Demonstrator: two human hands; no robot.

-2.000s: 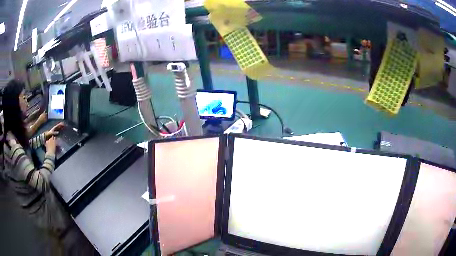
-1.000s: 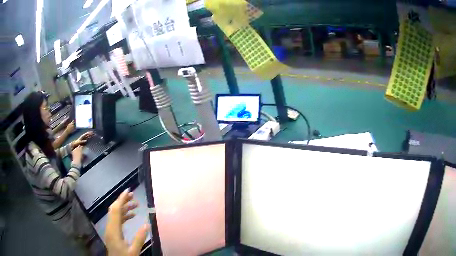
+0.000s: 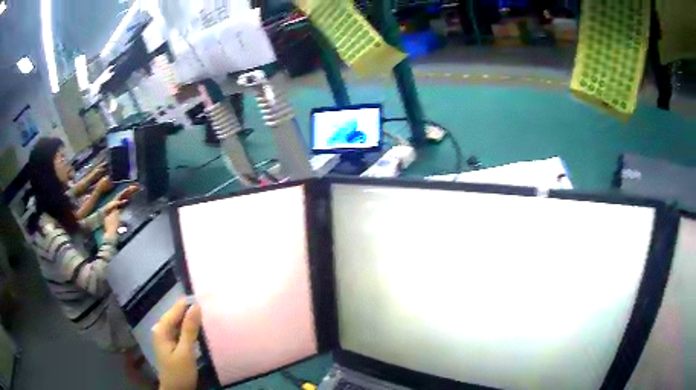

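Note:
The triple-screen laptop stands open in front of me. Its wide centre screen (image 3: pixel 488 282) is plain white. The left side screen (image 3: pixel 248 282) is pale pinkish white, and the right side screen (image 3: pixel 671 320) is cut off by the picture's edge. My bare left hand (image 3: pixel 179 335) is at the left side screen's outer edge, thumb and fingertips closed on it by a small pale tab. Only a strip of the grey keyboard base (image 3: pixel 355 381) shows at the bottom. My right hand is not in view.
Closed laptops (image 3: pixel 145 255) lie at the left, beside a seated person (image 3: pixel 72 244) in a striped top. A small monitor (image 3: pixel 346 129) stands behind the screens. Ribbed conduits (image 3: pixel 276 114), paper signs (image 3: pixel 229 49) and yellow perforated cards (image 3: pixel 610 57) hang above. A dark slab (image 3: pixel 656 179) lies behind at right.
My left hand has come into view from below and moved onto the left side screen's outer edge, its fingers closing. The camera view has shifted, and the laptop's screens appear higher and further left.

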